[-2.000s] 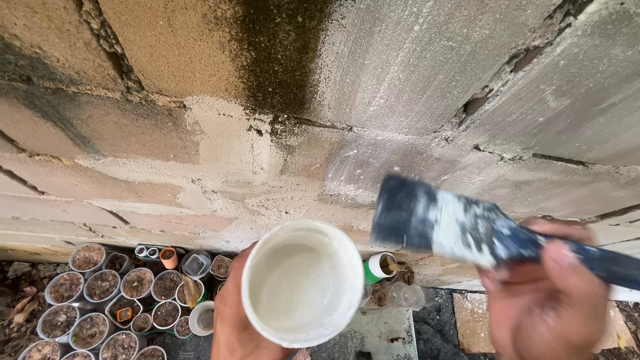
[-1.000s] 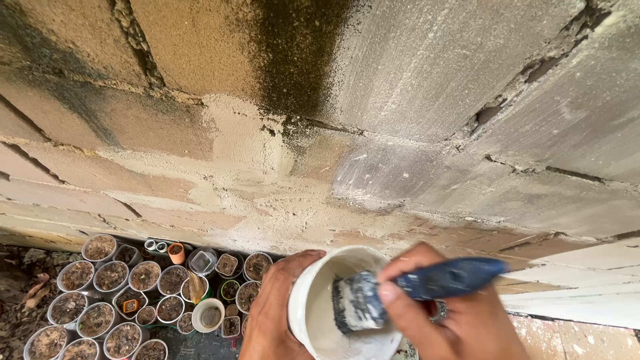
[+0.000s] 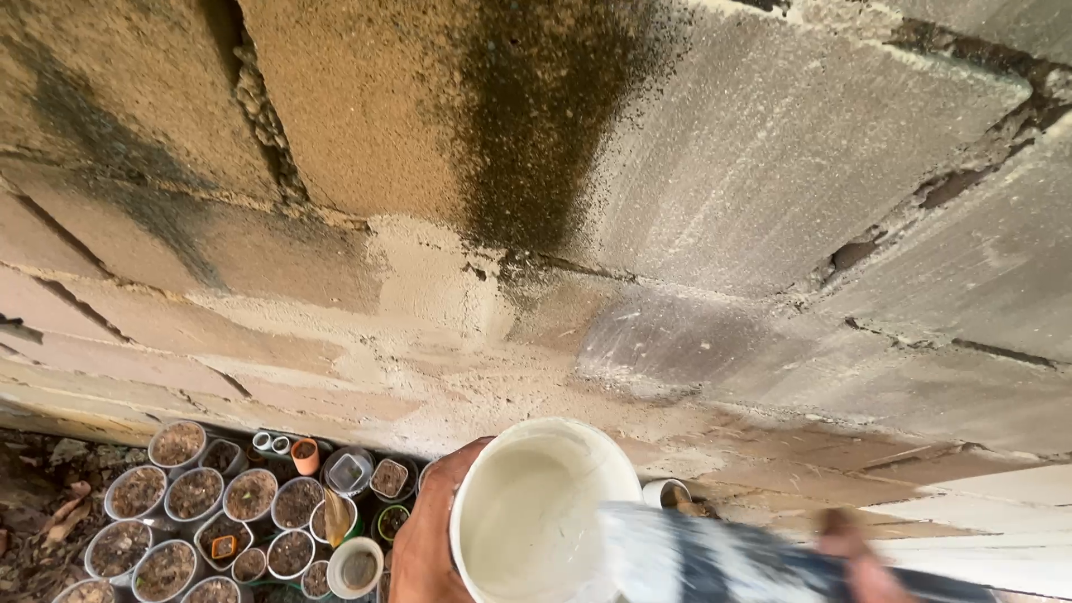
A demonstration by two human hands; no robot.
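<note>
My left hand [image 3: 435, 536] is wrapped around the left side of a white plastic tub [image 3: 536, 502] with thin, pale liquid paint inside. My right hand [image 3: 863, 557], blurred and partly cut off at the lower right, grips the dark blue handle of a wide paintbrush [image 3: 712, 557]. The paint-coated bristles are at the tub's right rim; whether they touch it cannot be told. Beyond both stands a block wall [image 3: 720, 167], bare tan at the left, greyish and streaked at the right, with a pale coated patch [image 3: 435, 276] near the middle and a dark stain [image 3: 536, 109] above.
Several soil-filled plastic cups [image 3: 193, 494] crowd the ground along the wall's foot at lower left. A small orange pot [image 3: 305, 455] stands among them. Dry leaves [image 3: 67, 511] lie at the far left. Another white cup [image 3: 666, 492] lies behind the tub.
A second ago the bristles were inside the tub; now the brush is at its right rim, and my right hand has moved right. My left hand keeps hold of the tub.
</note>
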